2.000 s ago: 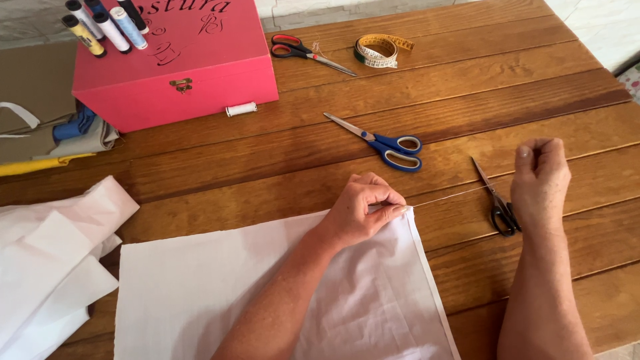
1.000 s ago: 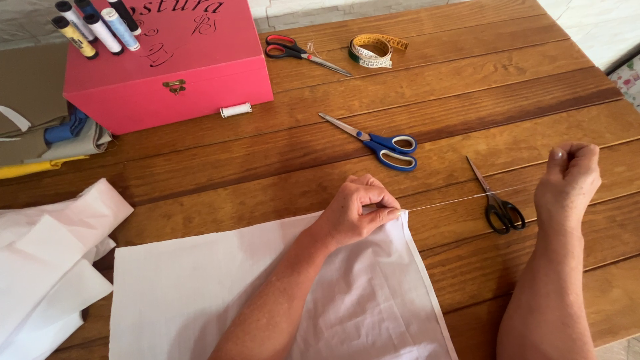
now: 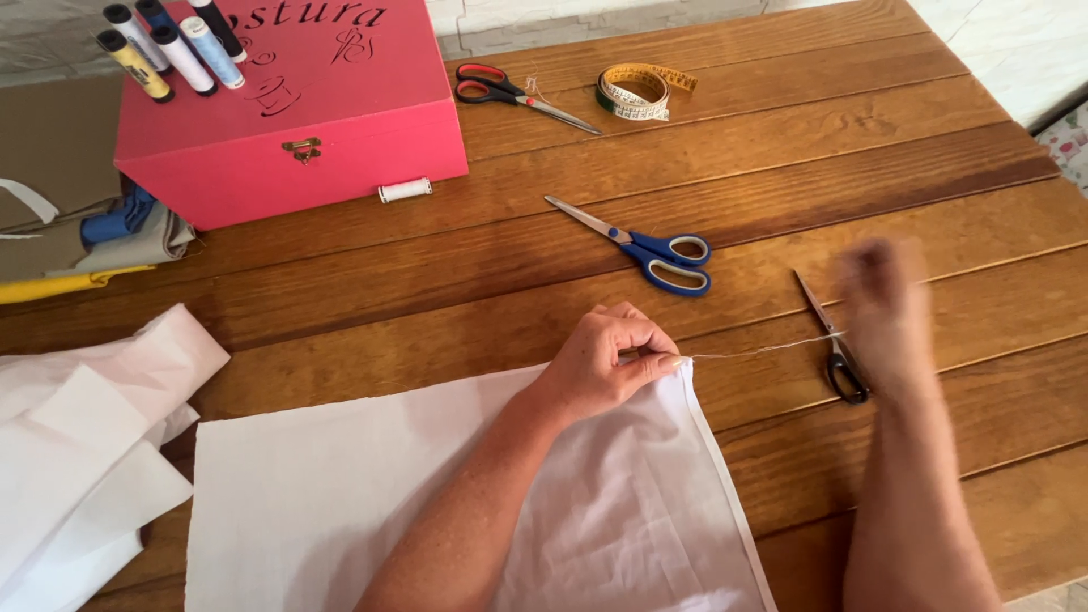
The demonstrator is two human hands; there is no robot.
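Note:
My left hand [image 3: 616, 361] pinches the top right corner of a white cloth [image 3: 289, 476] between thumb and fingers. A white thread [image 3: 756, 347] runs from that corner to my right hand [image 3: 884, 314], which is blurred by motion; its fingers look curled round the thread's end. Whether a needle is there cannot be told. Small scissors with black handles [image 3: 847, 378] lie just left of my right hand, partly beneath the thread. Blue-handled scissors [image 3: 671, 259] rest on the wood above my left hand.
A pink wooden box [image 3: 340, 157] carries several thread spools [image 3: 178, 55]. Beside it lie a white spool [image 3: 405, 189], red-and-black scissors [image 3: 493, 85] and a coiled tape measure [image 3: 633, 93]. Folded fabrics [image 3: 59, 153] and crumpled white cloth [image 3: 76, 433] are at the left of the plank table [image 3: 476, 314].
My right hand has come back left, nearer the cloth corner, and the taut thread now sags slightly. My left hand keeps its pinch on the corner.

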